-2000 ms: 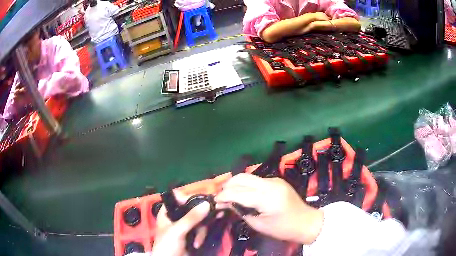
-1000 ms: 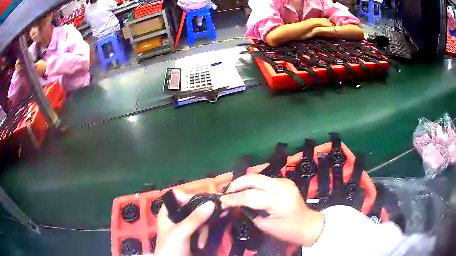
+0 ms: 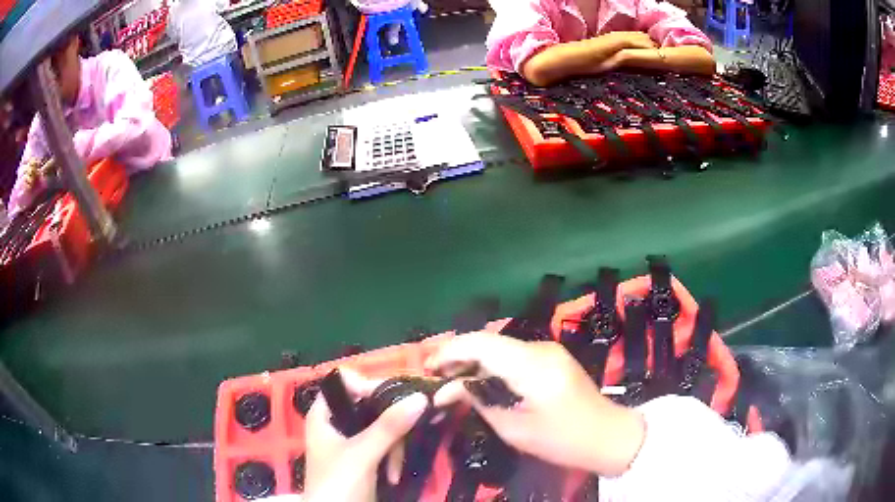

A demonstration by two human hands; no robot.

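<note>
My left hand (image 3: 358,441) holds a black watch head (image 3: 395,391) over the orange-red tray (image 3: 232,437), with a black strap (image 3: 339,402) sticking up from its left side. My right hand (image 3: 545,397) is at the right side of the watch head, its fingers closed around a dark strip, seemingly a strap; where it meets the case is hidden by the fingers. Watch heads without straps (image 3: 253,411) sit in pockets at the tray's left. Strapped watches (image 3: 603,324) lie across its right part. The lower tray is partly covered by my hands.
Across the green bench (image 3: 324,284) are a calculator (image 3: 341,147), papers on a clipboard (image 3: 442,137), and a filled red tray (image 3: 550,149) before a person with folded arms. Another person is at the left. A bag of pink items (image 3: 856,284) and clear plastic (image 3: 815,392) are at the right.
My left hand has kept its hold on the watch. My right hand's fingers have curled in from a pinch at the case edge, and a dark strip now shows across them.
</note>
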